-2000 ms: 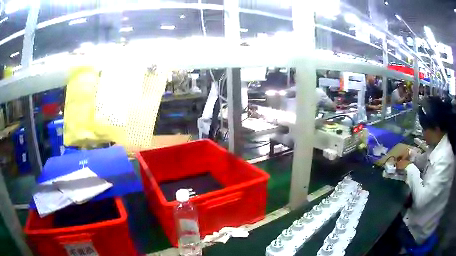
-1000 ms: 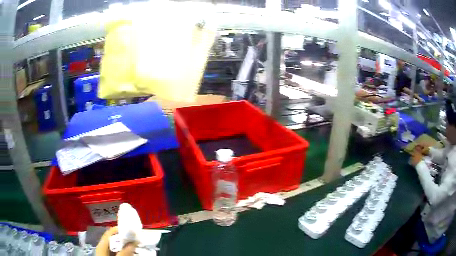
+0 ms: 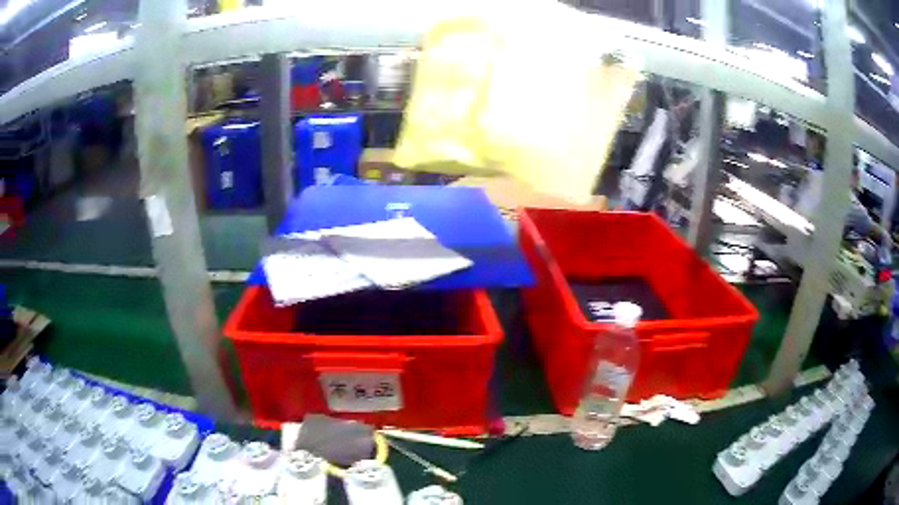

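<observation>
Neither of my hands can be made out. White plug-in socket units [image 3: 148, 426] stand in dense rows at the lower left, their round plug ends up, over a blue tray [image 3: 200, 418]. More white units [image 3: 370, 481] show along the bottom edge, partly cut off and blurred. Two slanting rows of similar white units [image 3: 779, 436] lie on the dark-green bench [image 3: 651, 478] at the lower right.
A labelled red reject bin [image 3: 444, 380] has a blue sheet [image 3: 444, 212] and papers [image 3: 394, 258] on top. A second red crate [image 3: 690, 355], bottle [image 3: 606, 380], crumpled white glove [image 3: 662, 409], yellow ring [image 3: 382, 449], dark pad [image 3: 335, 439] and thin sticks [image 3: 424, 459] are near.
The view has swung left, so the crates, bottle and right-hand rows sit farther right. More units show at the left. A hand at the lower left one second ago is out of sight.
</observation>
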